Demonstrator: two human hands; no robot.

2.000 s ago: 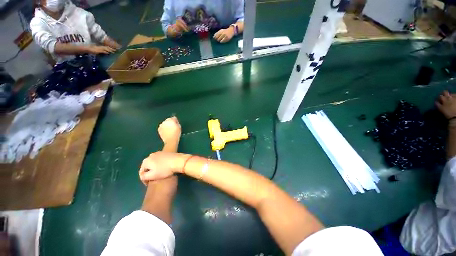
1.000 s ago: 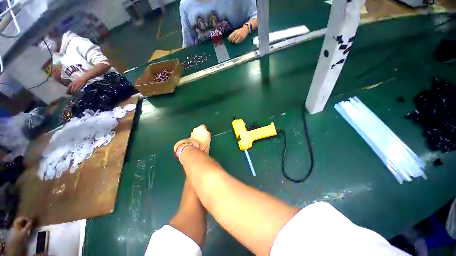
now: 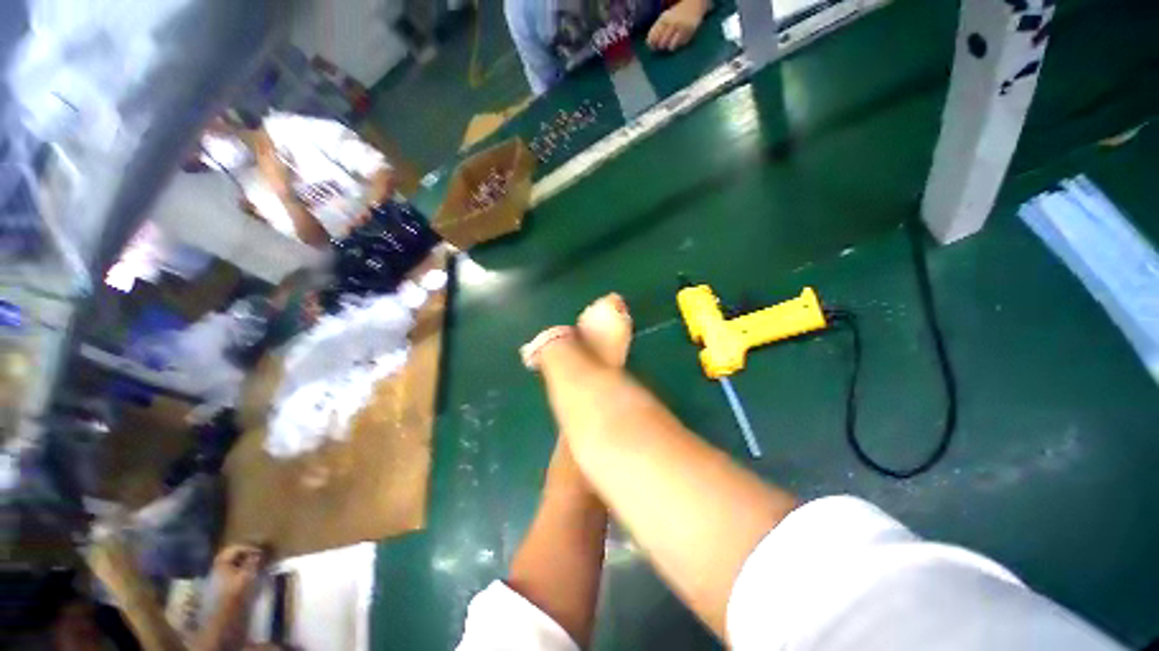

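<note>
My arms are crossed over the bench, left of the glue gun. My left hand (image 3: 613, 321) and my right hand (image 3: 575, 343) overlap at the crossing, and the right wrist wears a band. The fingers are blurred and partly hidden, so their closing is unclear. The yellow hot glue gun (image 3: 750, 333) lies on the green bench to the right of my hands, touched by neither. A thin pale glue stick (image 3: 741, 417) sticks out of it towards me. Its black cord (image 3: 854, 420) loops right towards the post.
White post (image 3: 976, 140) stands upper right, spare glue sticks (image 3: 1103, 261) beyond it. At left, white discs (image 3: 333, 369) lie on a brown board (image 3: 388, 477), with a black parts heap (image 3: 381, 248) behind. Cardboard box (image 3: 489, 197) holds small pieces. People sit left and opposite; hands show lower left.
The view has swung left, so the bench things sit further right and the black pile at right is out of view. My right hand has shifted from my left wrist up to my left hand.
</note>
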